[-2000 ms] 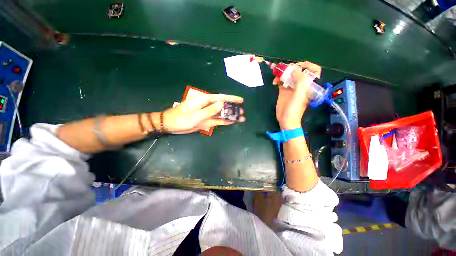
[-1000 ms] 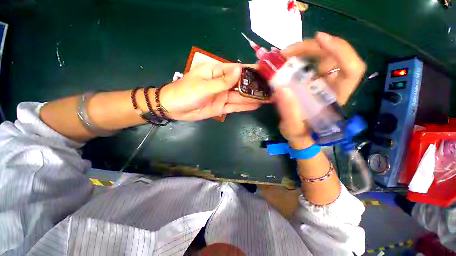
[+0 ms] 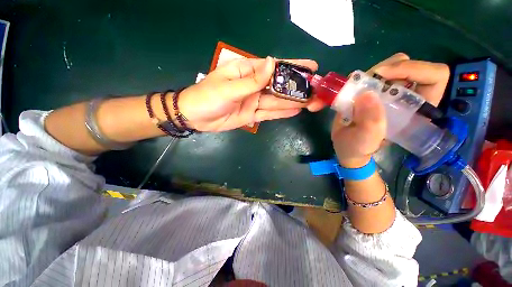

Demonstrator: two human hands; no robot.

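Note:
My left hand (image 3: 233, 95) holds an open smartwatch housing (image 3: 292, 82) above the bench, its circuitry facing up, between thumb and fingers. My right hand (image 3: 365, 120) is closed around the dispensing syringe (image 3: 393, 112), a clear barrel with red contents at the front. The syringe points left, with its needle end at the right part of the housing; exact contact cannot be told. A blue cap (image 3: 429, 162) sits on its rear end, with a clear hose (image 3: 480, 193) curving from it. My right wrist wears a blue strap (image 3: 359, 170).
An orange-brown framed square (image 3: 222, 56) lies partly under my left hand. White paper (image 3: 325, 19) lies at the top. The blue dispenser controller (image 3: 474, 106) stands right, red light lit, beside a red bin (image 3: 494, 224). The dark green bench's worn front edge (image 3: 269, 199) runs before my body.
The syringe has swung so its tip points left, down at the housing, where before it pointed up-left beyond it. The wiping paper and controller have shifted in view. My left hand keeps holding the housing.

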